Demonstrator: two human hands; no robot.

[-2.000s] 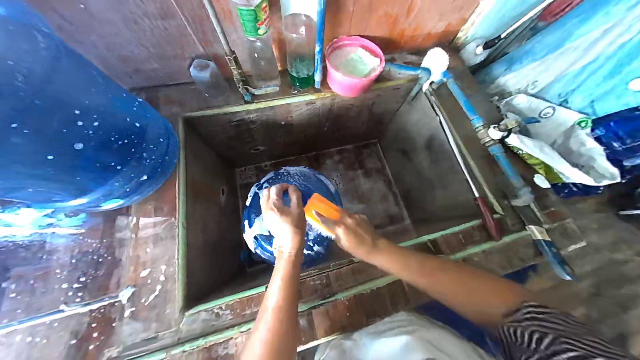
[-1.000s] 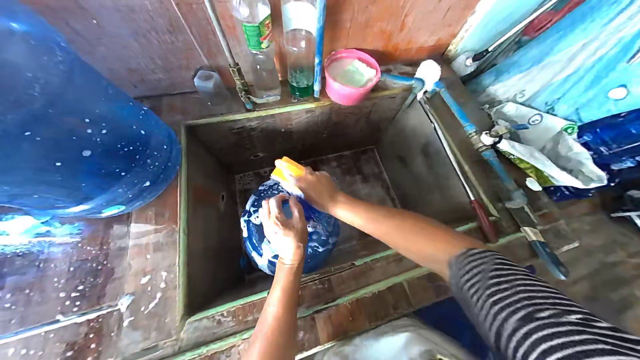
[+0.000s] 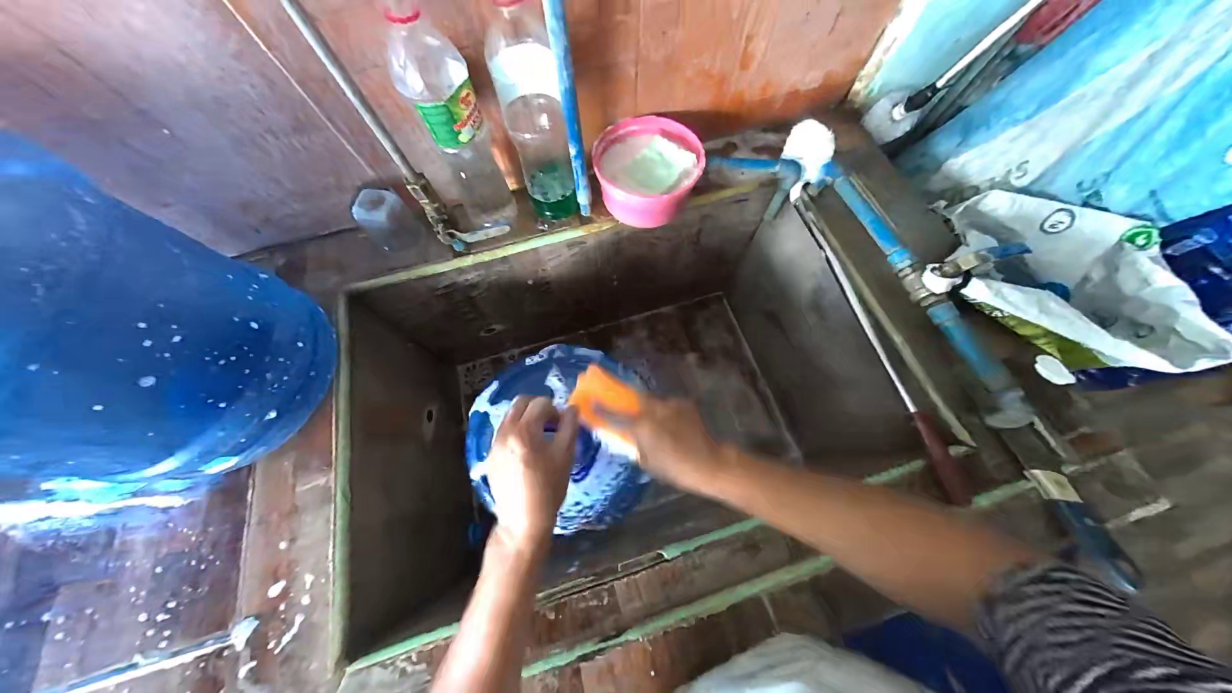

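A round blue plastic lid or basin [image 3: 597, 505], streaked with white suds, lies in the deep tiled sink [image 3: 395, 462]. My left hand [image 3: 529, 462] is on its middle, fingers bent around what looks like a small raised part; the fingertips are partly hidden. My right hand [image 3: 674, 438], blurred, holds an orange sponge [image 3: 606, 395] over the blue piece, close beside the left fingers. Whether the sponge touches the suds cannot be told.
A large blue barrel [image 3: 154, 327] stands left of the sink. Along the back ledge are plastic bottles [image 3: 539, 125] and a pink tub [image 3: 647, 197]. Blue pipes [image 3: 866, 212] and a long rod with a dark red handle [image 3: 938, 457] run along the right edge, beside a white sack [image 3: 1107, 279].
My right hand with the sponge has moved from the far side of the blue piece back toward its right part. My left hand stays near the middle.
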